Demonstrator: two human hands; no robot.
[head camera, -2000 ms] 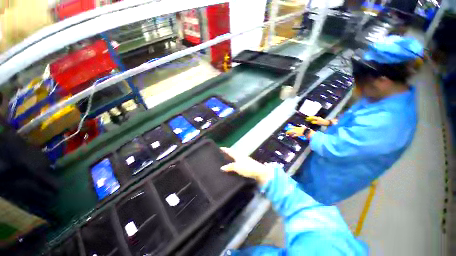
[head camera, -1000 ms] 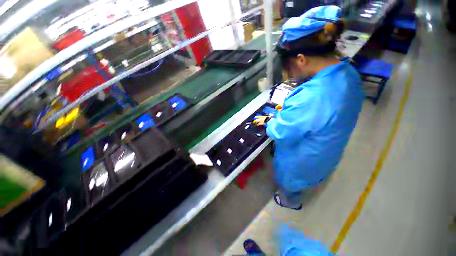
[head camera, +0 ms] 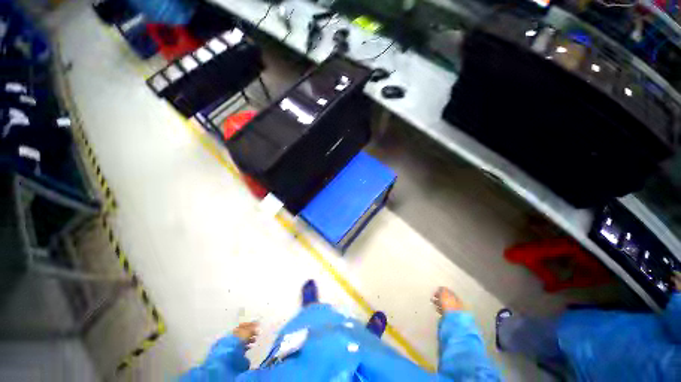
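My left hand (head camera: 246,333) is bare and hangs low at the bottom, left of my body, holding nothing. My right hand (head camera: 446,300) hangs low to the right, also empty. Both are small and a little blurred, with fingers loosely apart. Nearest in front, a stack of black phone trays (head camera: 272,142) stands on a blue stool (head camera: 351,195). Its top tray holds dark phones with white labels. A white paper sheet (head camera: 271,203) shows at the stack's lower corner.
Another tray stack (head camera: 205,71) stands farther up the aisle. A pale bench (head camera: 418,112) runs along the right, bearing a tall black tray stack (head camera: 545,112) and a phone tray (head camera: 635,250). A person in blue (head camera: 612,339) is at lower right. Red stools are under the bench.
The view has swung from the conveyor and neighbouring worker to the aisle and stools. My hand, earlier at the black tray stack, is away from it; both hands now hang low.
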